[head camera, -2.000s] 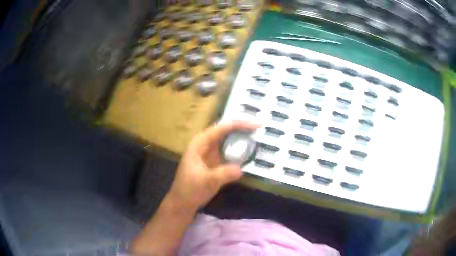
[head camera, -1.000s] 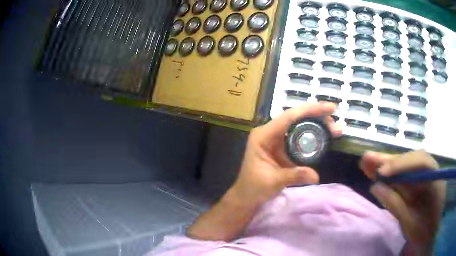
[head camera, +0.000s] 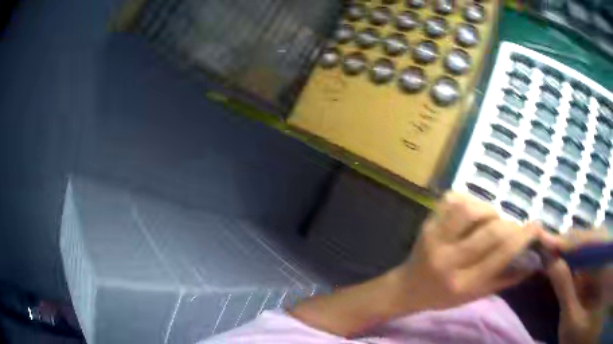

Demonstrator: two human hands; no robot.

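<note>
My left hand [head camera: 464, 252] is at the lower right, in front of the white tray, with its fingers closed around a round component [head camera: 527, 261] that is mostly hidden and blurred. My right hand [head camera: 581, 285] is at the right edge, partly cut off, and holds the blue pen-shaped tool [head camera: 588, 255]. The tool's front end is at my left fingertips; its tip cannot be made out. The white tray [head camera: 492, 138] holds rows of components tilted in pockets, just behind my hands.
The brown cardboard [head camera: 376, 138] bears rows of round components. A dark ribbed tray [head camera: 235, 47] lies left of it. Yellow tape [head camera: 322, 144] marks the bench's front edge. A large grey box [head camera: 175, 255] stands below at left. Green mat [head camera: 538, 33] shows behind the white tray.
The view has swung left. My hands have come together, and the blue tool is now at the component. My left fingers now cover most of the component, whose face showed before.
</note>
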